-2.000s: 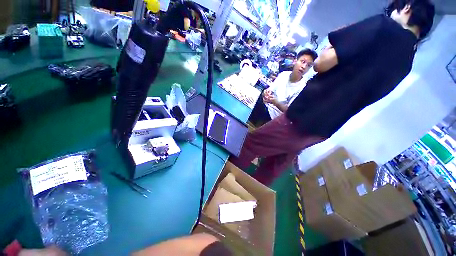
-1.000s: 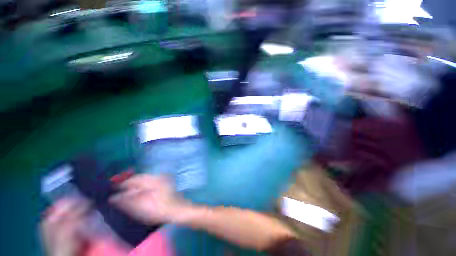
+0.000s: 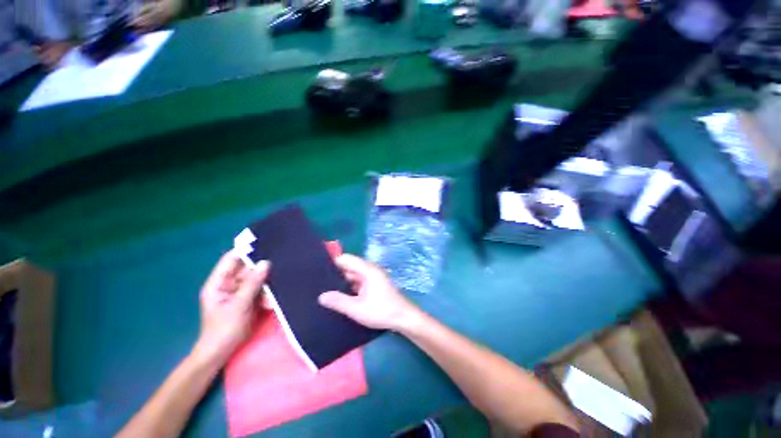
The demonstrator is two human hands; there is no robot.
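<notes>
A black adhesive sticker sheet [image 3: 304, 291] with a white edge strip and small white pieces at its upper left corner is held tilted above the pink-red foam mat [image 3: 291, 376]. My left hand [image 3: 233, 299] grips its left edge near the white pieces. My right hand [image 3: 368, 295] holds its right edge, thumb on top. A clear plastic bag with a white label [image 3: 408, 231] lies on the green bench just beyond my right hand.
The screw feeder [image 3: 539, 214] and black electric screwdriver [image 3: 591, 103] are at the right. Open cardboard boxes stand at right [image 3: 634, 368] and left [image 3: 34, 334]. Black device units [image 3: 349, 96] lie farther back. Another person's hands [image 3: 154, 13] show at top left.
The view has swung left, bringing the mat and both hands to the middle. The blurred black sheet is now clear, raised between both hands.
</notes>
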